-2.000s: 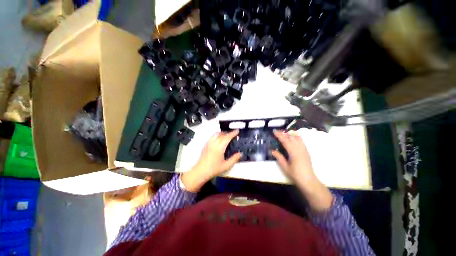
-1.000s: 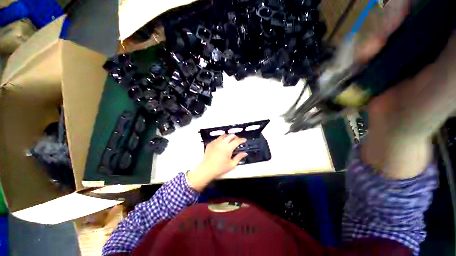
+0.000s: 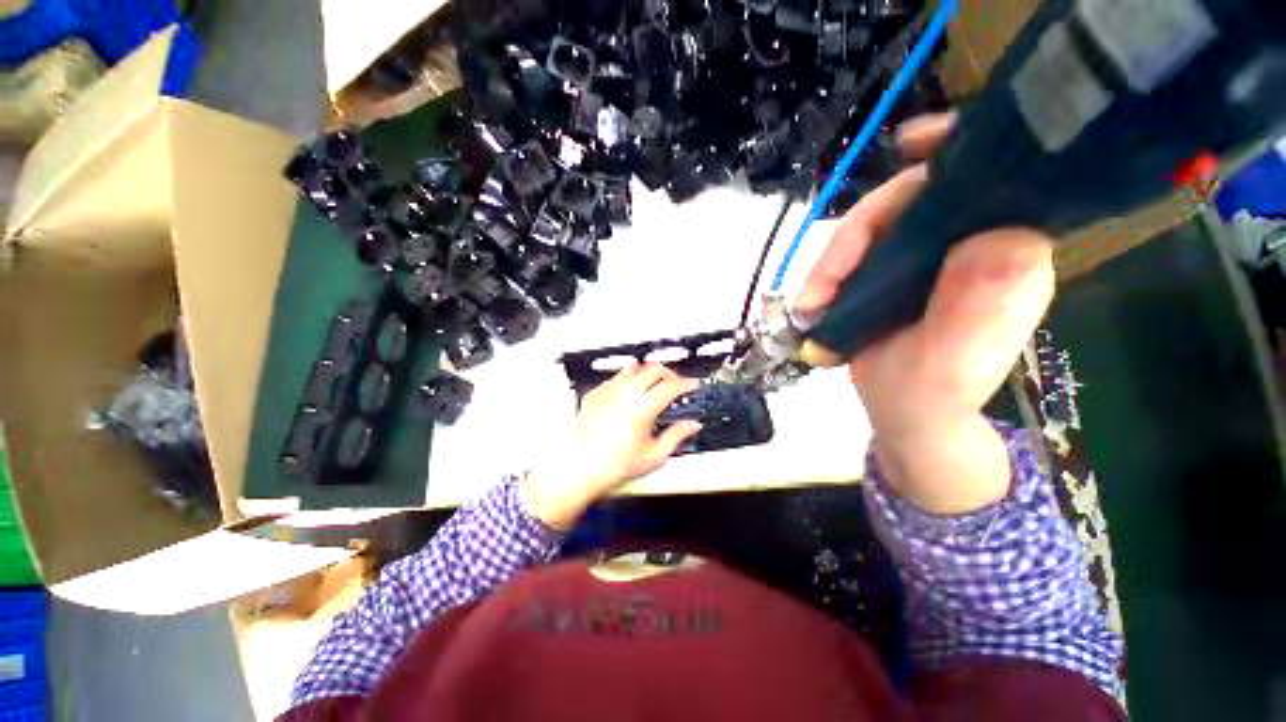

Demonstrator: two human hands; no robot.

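Observation:
A black socket housing [image 3: 733,426] lies on the white work sheet [image 3: 663,268], its row of oval openings at the far side. My left hand [image 3: 621,430] rests on its left part, fingers spread over it and thumb at the near side. My right hand [image 3: 952,303] is closed around the thick dark auto-feed screwdriver [image 3: 987,184]. The silver screw-feed nozzle [image 3: 769,346] points down-left at the right part of the housing. Whether the tip touches it cannot be told. The screws are too small to see.
A heap of black socket modules [image 3: 677,85] lies beyond the sheet. A second housing [image 3: 346,395] lies on the green bench top at left. An open cardboard carton [image 3: 233,325] stands further left. A blue air hose [image 3: 874,127] runs beside the screwdriver.
My right hand has brought the screwdriver down and left to the housing. Two seconds ago both hands were on the housing. My left hand has stayed on it.

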